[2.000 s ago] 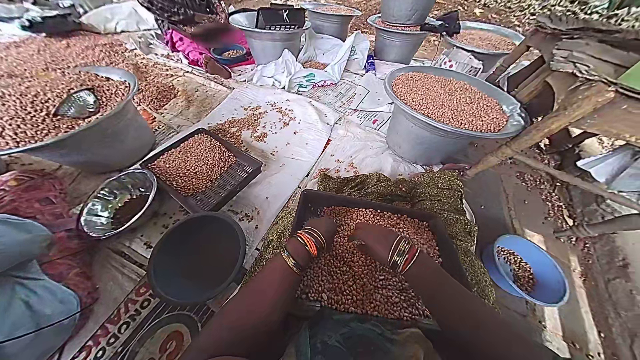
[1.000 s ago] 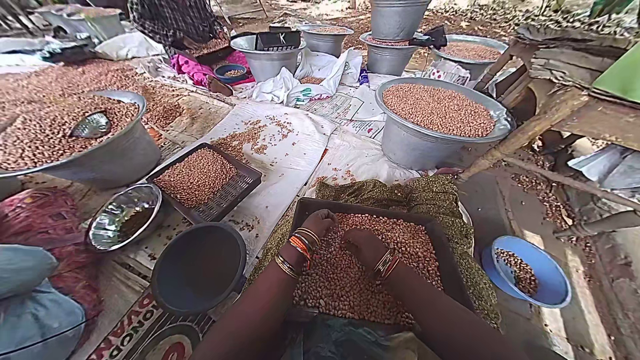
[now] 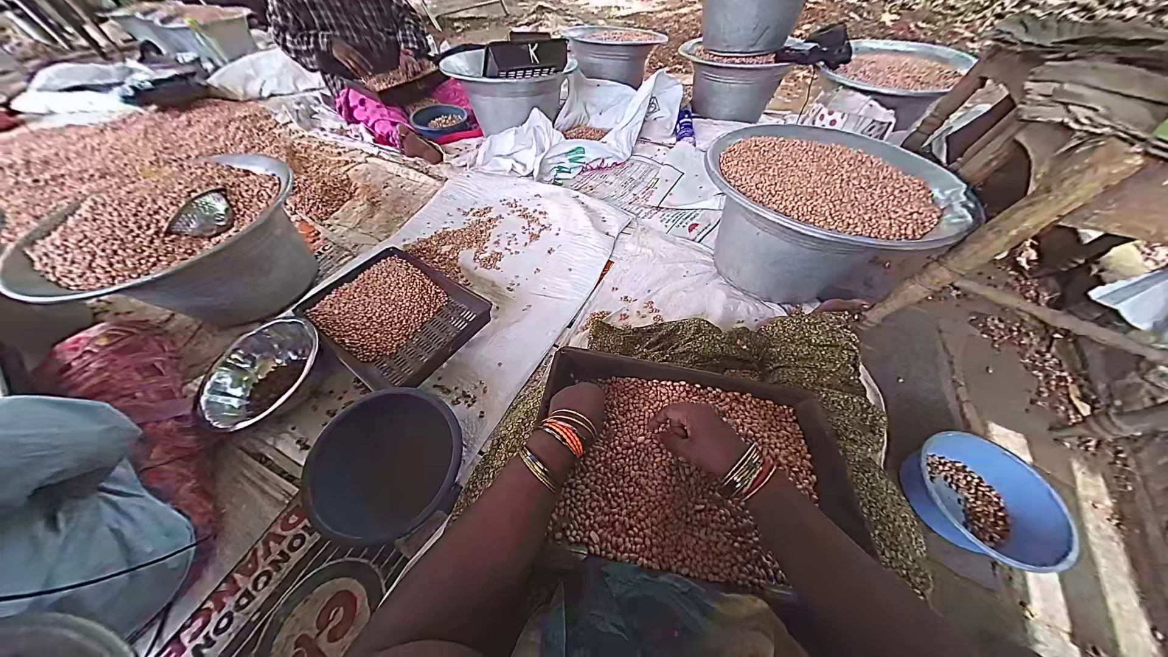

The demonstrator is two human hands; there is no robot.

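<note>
A dark rectangular tray (image 3: 826, 447) filled with reddish-brown nuts or beans (image 3: 657, 511) lies before me, over a patterned green cloth (image 3: 812, 356). My left hand (image 3: 579, 408), with orange and gold bangles at the wrist, rests against the nuts near the tray's far left corner; its fingertips are hidden. My right hand (image 3: 698, 436), also with bangles, is over the middle of the nuts, fingers curled and thumb close to them. Whether either hand holds any nuts does not show.
To the left stand an empty dark bowl (image 3: 381, 465), a shiny metal bowl (image 3: 258, 372) and a slotted tray of nuts (image 3: 401, 319). Large metal tubs (image 3: 776, 246) hold more nuts. At right is a blue basin (image 3: 1031, 520). A person (image 3: 347, 36) sits at the back.
My right hand has its fingers more curled and lifted than a second ago, when they reached down on the nuts. My left hand has moved slightly toward the tray's left side.
</note>
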